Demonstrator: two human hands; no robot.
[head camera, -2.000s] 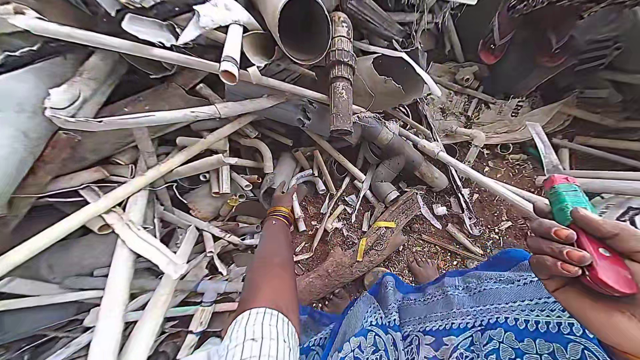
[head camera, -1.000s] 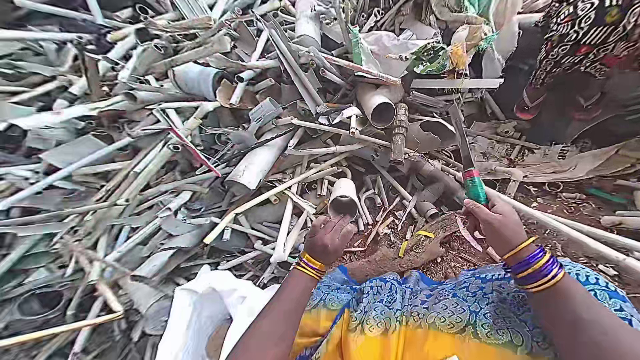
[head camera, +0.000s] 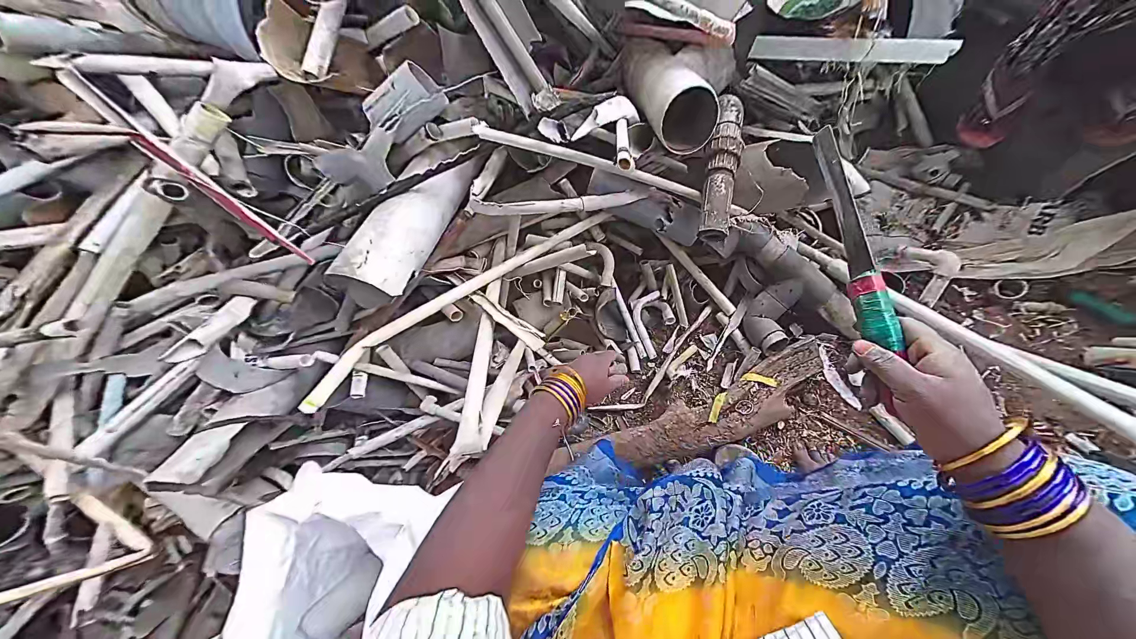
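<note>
In the head view my right hand (head camera: 927, 386) grips the handle of a large knife (head camera: 848, 213), which is wrapped in green and red tape; its blade points up. My left hand (head camera: 601, 377) reaches down to the small pipe offcuts (head camera: 652, 324) left of a wooden log (head camera: 777, 377). Its fingers are partly hidden, and I cannot tell whether they hold anything. Two yellow strips (head camera: 759, 380) lie on the log. A wide grey pipe piece (head camera: 611, 312) rests just beyond my left hand.
Heaped plastic pipe scraps (head camera: 222, 390) cover the left and the far side. A white sack (head camera: 333, 550) lies beside my left forearm. A long pale pipe (head camera: 1021, 355) runs past my right hand. At the top right is another person's foot in a sandal (head camera: 981, 129).
A second ago my left hand was at a short, wide white pipe piece; that piece is no longer seen at the hand. The knife remains in my right hand, its blade still raised.
</note>
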